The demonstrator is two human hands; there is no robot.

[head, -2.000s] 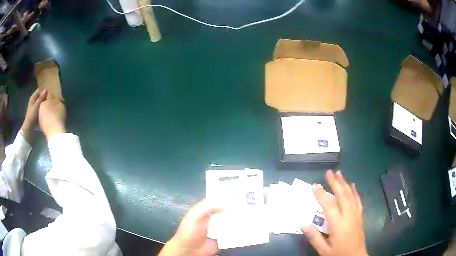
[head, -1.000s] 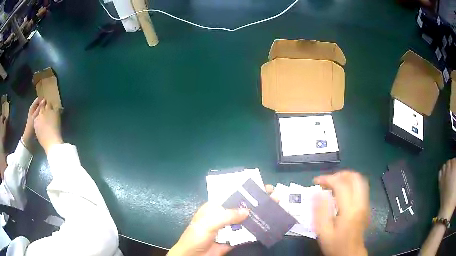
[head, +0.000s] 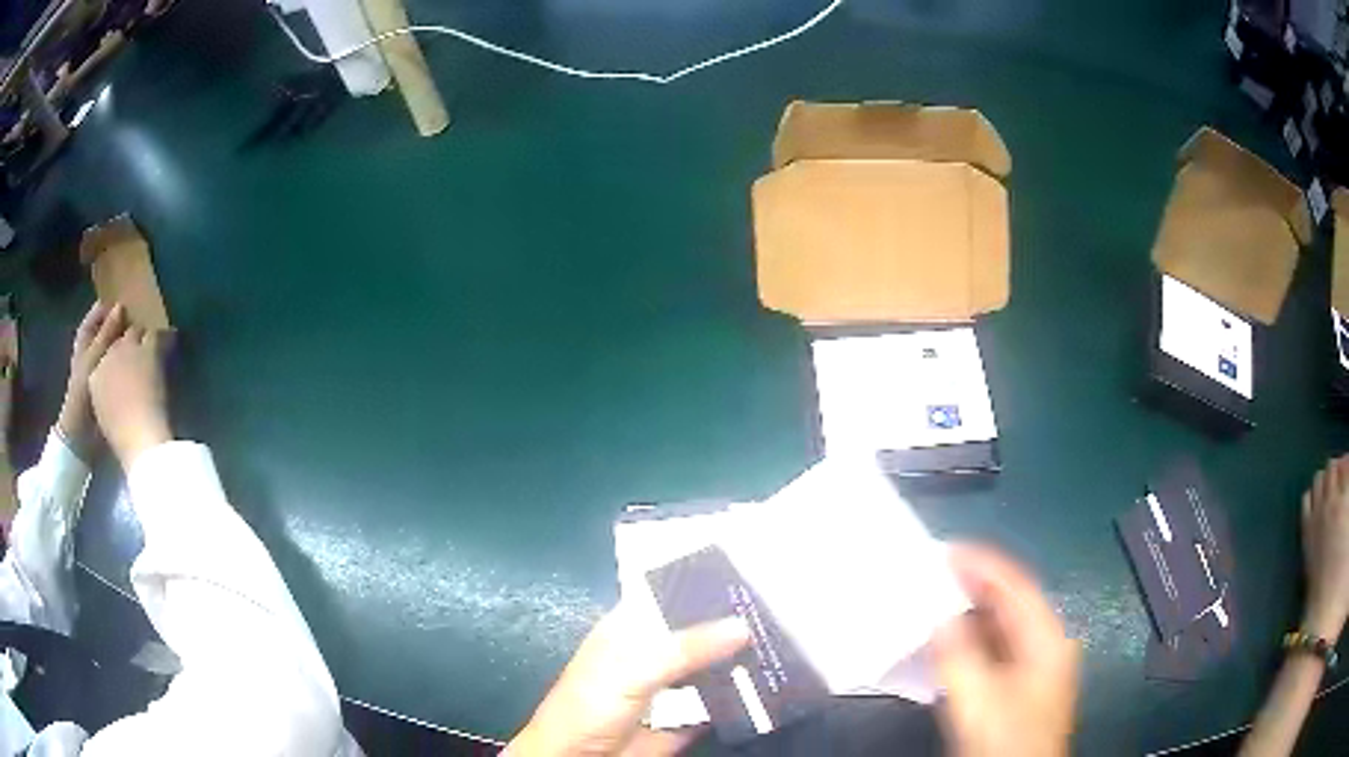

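My left hand holds a stack of white leaflets, with a dark card under its thumb. My right hand, blurred, holds a white sheet by its right edge, overlapping the dark card and reaching over the near edge of the open box. The open box stands ahead with its brown lid raised and a white leaflet lying inside. What lies under that leaflet is hidden.
Dark cards lie at right. Another open box stands beyond them. Another person's forearm is at the right edge. A person in white sleeves handles a brown-lidded box at left. A white cable crosses the far table.
The dark card in my left hand has turned more upright. My right hand now holds a white sheet raised over the papers. A further dark card shows on the pile at right.
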